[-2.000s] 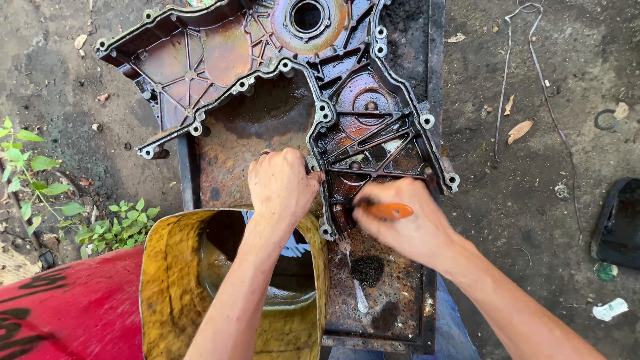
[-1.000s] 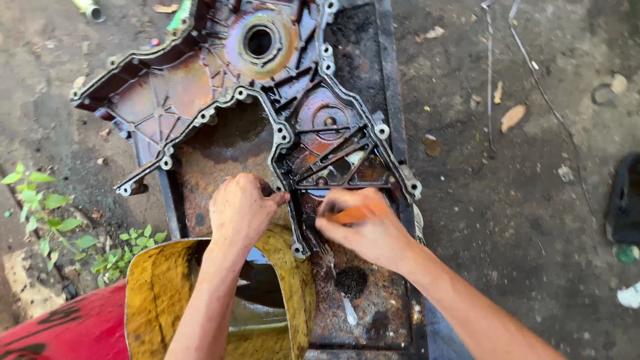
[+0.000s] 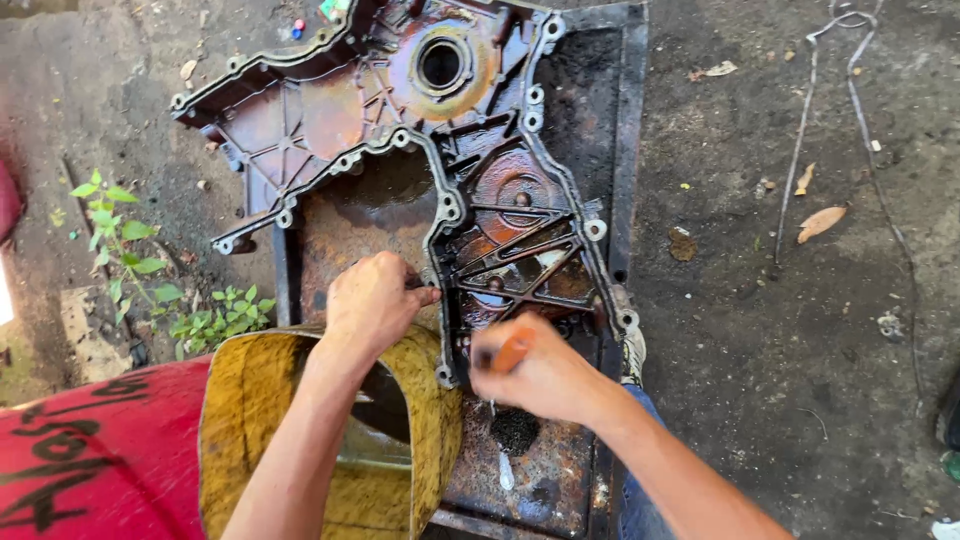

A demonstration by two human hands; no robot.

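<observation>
An oily metal engine timing cover (image 3: 525, 195) lies with its ribbed inner side up across a rusty metal tray (image 3: 487, 487). My left hand (image 3: 379, 300) grips the cover's inner flange, with the thumb at its edge. Closed around an orange handle (image 3: 514, 351), my right hand (image 3: 536, 371) is over the cover's lower end; the working end of the tool is hidden and the hand is blurred. Below this hand, a dark scouring pad (image 3: 514, 430) and the pale end of a utensil (image 3: 506, 472) lie on the tray.
A cut yellow plastic container (image 3: 255, 420) with dark liquid stands at the lower left, beside a red container (image 3: 97, 457) bearing writing. Green weeds (image 3: 135, 232) grow at left. Bent wire (image 3: 802, 150) and dry leaves (image 3: 821, 223) lie on the ground at right.
The view has shifted since a second ago. Both hands remain at the cover's lower end, the left on its flange and the right around the orange handle.
</observation>
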